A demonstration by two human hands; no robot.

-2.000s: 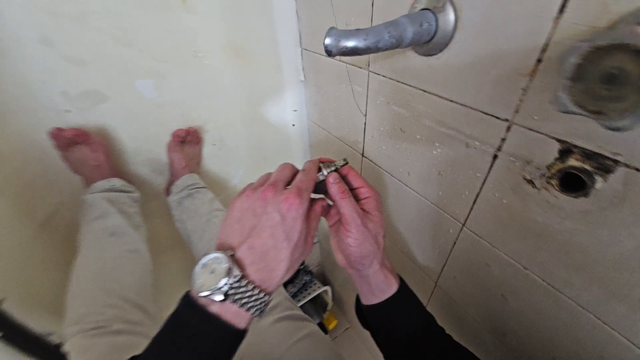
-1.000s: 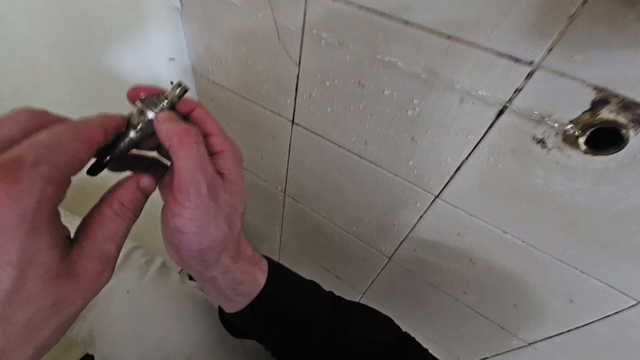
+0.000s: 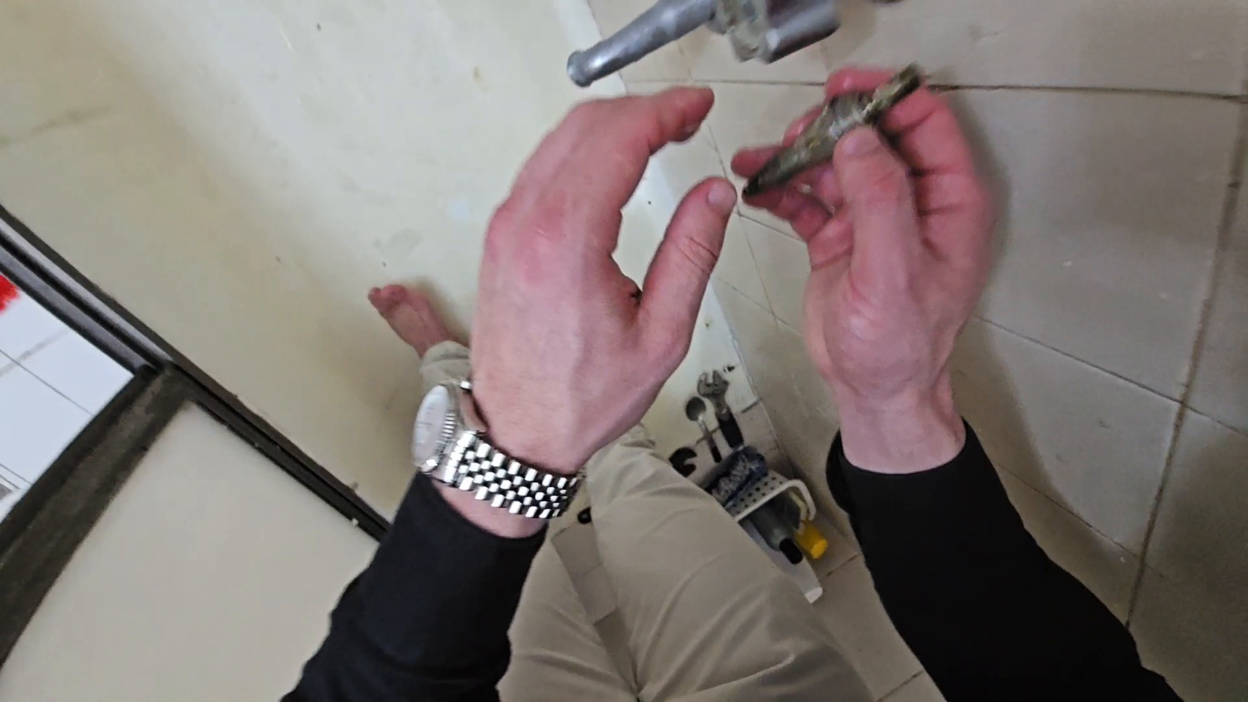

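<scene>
My right hand (image 3: 892,253) holds a worn metal valve stem (image 3: 829,132) between thumb and fingers, tilted with its dark end down and to the left. Its fingers partly cover the stem's middle. Just left of it, my left hand (image 3: 585,273) is raised with thumb and fingers apart and holds nothing; a steel watch is on its wrist. A small dark mark shows near the base of its thumb. Above both hands, a metal spout (image 3: 643,39) sticks out from the tiled wall.
Low by the wall stands a white basket (image 3: 770,492) with tools, among them an adjustable wrench (image 3: 721,400) and something with a yellow end (image 3: 810,539). A dark metal rail (image 3: 195,380) crosses the left side. My legs and one bare foot are below.
My left hand has let go of the valve stem, which both hands were touching before; it now stays in my right hand alone. The view has swung left, and the open wall pipe is out of sight.
</scene>
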